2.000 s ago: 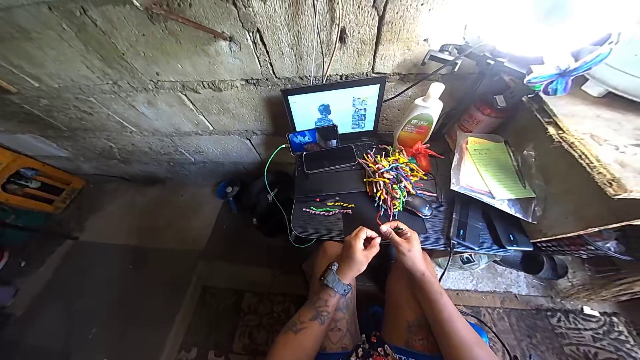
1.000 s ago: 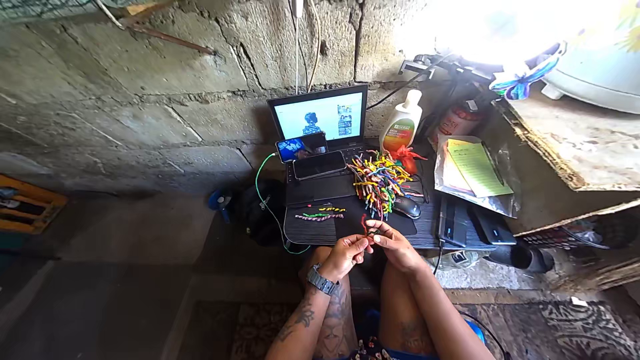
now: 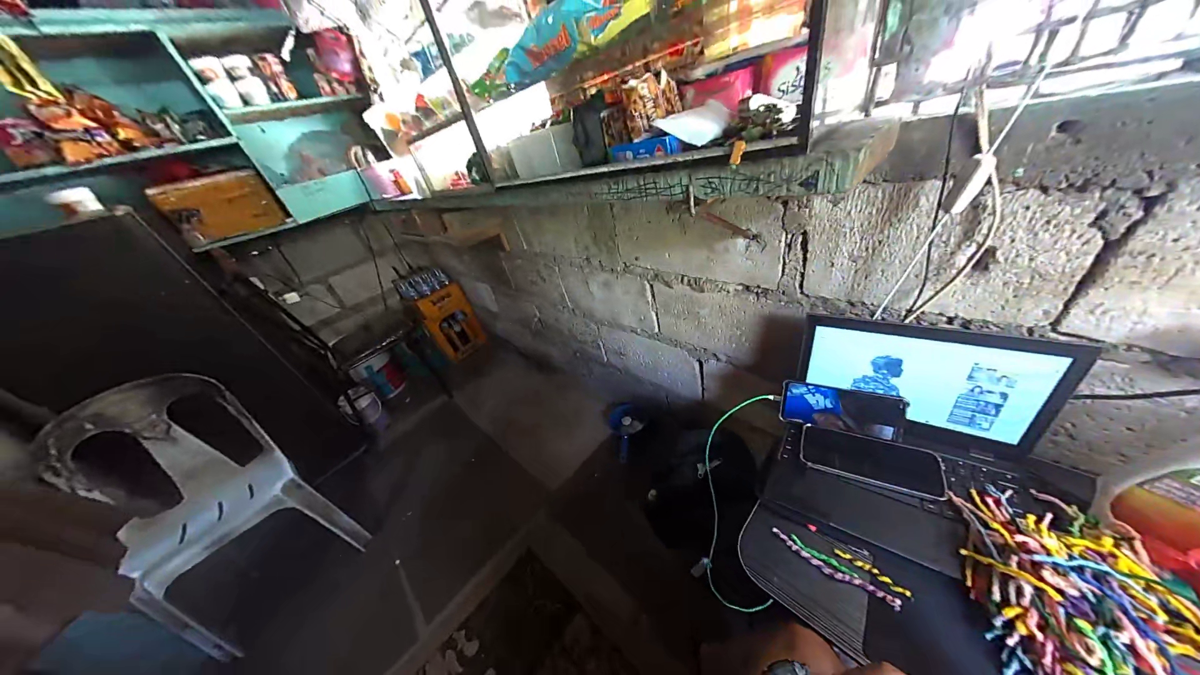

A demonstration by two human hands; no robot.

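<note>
Only part of my left wrist and hand (image 3: pixel 825 649) shows at the bottom edge, by the front of the black table; its fingers are cut off. My right hand is outside the view. A heap of multicoloured twisted cords (image 3: pixel 1069 586) lies at the lower right. Left of it, a pink and white twisted cord (image 3: pixel 834 569), a green one and a yellow and black one (image 3: pixel 872 572) rest on the dark surface. Behind them stand an open laptop (image 3: pixel 937 380) with a lit screen, a smartphone with a lit screen (image 3: pixel 844 411) and a dark smartphone (image 3: pixel 874 461) lying flat.
A green cable (image 3: pixel 712 487) hangs over the table's left edge. A white plastic chair (image 3: pixel 211 459) stands at the left. A yellow bottle crate (image 3: pixel 445 319) is by the block wall (image 3: pixel 600 291), under shelves of packaged goods. A black bag (image 3: pixel 703 487) sits beside the table.
The view has swung far to the left, bringing in the chair and shelves. Both hands, earlier together at a cord in front of the heap, have mostly left the view.
</note>
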